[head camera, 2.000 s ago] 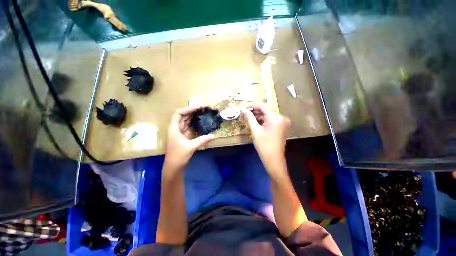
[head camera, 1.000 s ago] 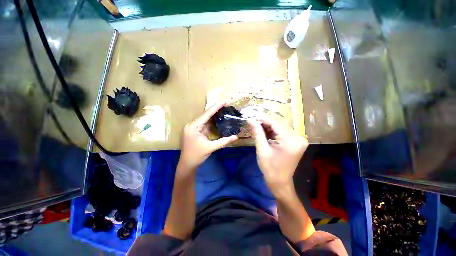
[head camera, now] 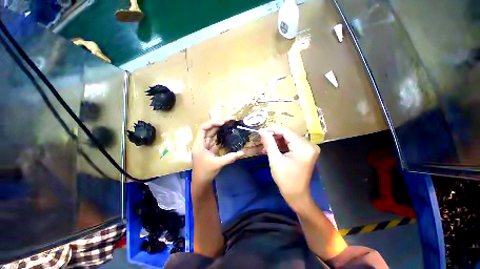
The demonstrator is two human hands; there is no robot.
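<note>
My left hand (head camera: 210, 152) holds a black spiky hair piece (head camera: 231, 137) over the near edge of the stained work mat. My right hand (head camera: 292, 157) pinches a thin pale applicator stick (head camera: 248, 128), whose tip lies at the hair piece. A small white glue dish (head camera: 256, 118) sits on the mat just beyond my hands. A brownish part shows between my hands, too small to name. Two more black spiky pieces stand at the left of the bench, one farther back (head camera: 162, 98) and one nearer (head camera: 142, 133).
A white glue bottle (head camera: 288, 20) stands at the back. White cones (head camera: 331, 79) lie right of the yellow tape (head camera: 310, 100). Clear screens flank the bench. Tan limbs (head camera: 129, 14) lie on the green belt (head camera: 184, 21). Blue crates (head camera: 132, 231) hold parts; cables hang left.
The stick has moved from the glue dish to the hair piece and stays there. The camera view has shifted and tilted; the standing pieces keep their places.
</note>
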